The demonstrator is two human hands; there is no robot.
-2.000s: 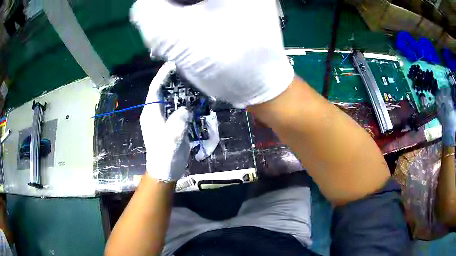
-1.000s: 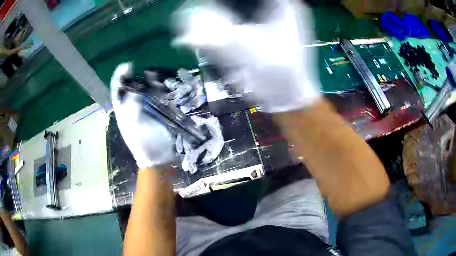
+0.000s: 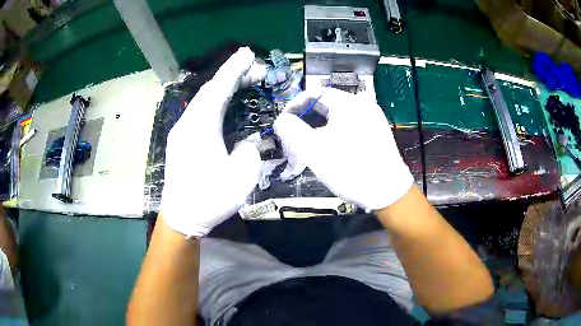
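My left hand, in a white glove, holds a profile assembly seen end-on, with a dark end fitting and round silver openings facing up. My right hand, also white-gloved, is close to its right side, fingers curled with the thumb and fingertips near a thin blue strip. The strip runs between the right fingertips and the held part. Whether the right fingers grip it is hard to see.
A grey screw feeder stands behind my right hand. Crumpled gloves lie left of it. One rail lies on the white board, another rail at right. An electric screwdriver hangs at the top. Black parts lie far right.
My right hand has come down from the upper middle to beside the held part, and its dark tool is gone from it. The held assembly has turned end-up. The feeder is uncovered.
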